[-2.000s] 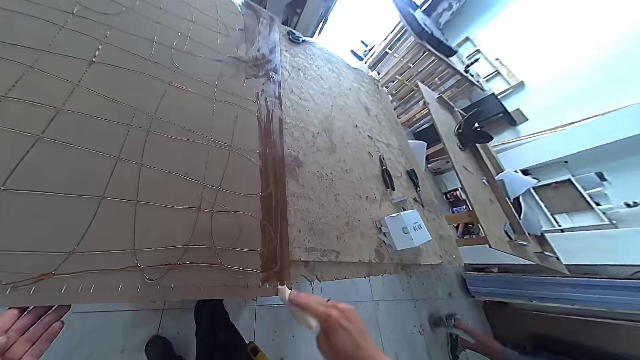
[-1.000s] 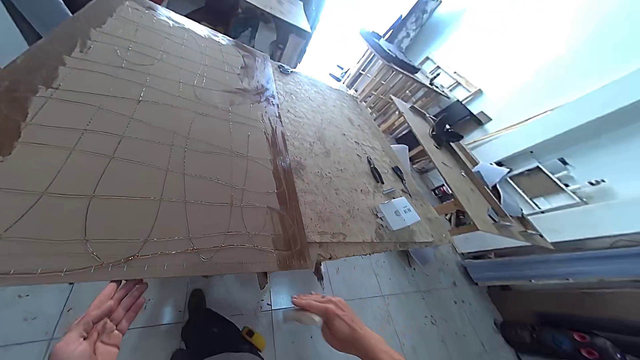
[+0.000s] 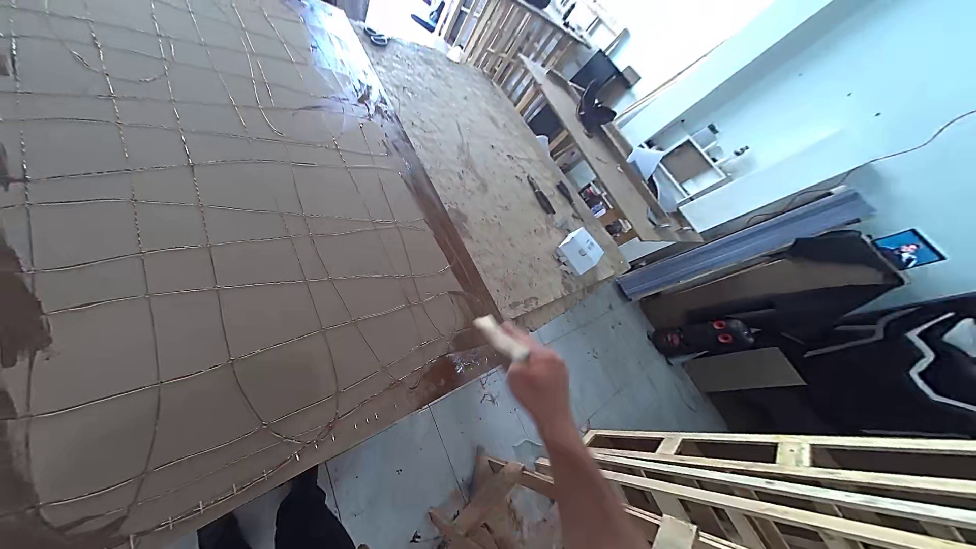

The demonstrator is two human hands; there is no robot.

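My right hand (image 3: 538, 375) is closed around a pale, flat-handled tool (image 3: 501, 338), possibly a brush, at the near right corner of a large brown panel (image 3: 252, 305). Beads of glue-like material in wavy crossing lines cover the panel. A dark wet brown band (image 3: 450, 244) runs along its right edge, and a wet patch (image 3: 442, 379) lies at the near edge by the tool. More dark brown coating (image 3: 19, 305) shows at the far left. My left hand is outside the view.
A rough board (image 3: 480, 160) beside the panel carries a white box (image 3: 580, 251), pliers (image 3: 541, 195) and, at its far end, scissors (image 3: 376, 36). Wooden frames (image 3: 793, 454) stand at lower right. Long grey sheets (image 3: 747, 242) lie along the wall.
My left hand, seen below the panel edge before, is out of view. My right hand with the pale tool has come up to the panel's near right corner. The view has turned and shifted.
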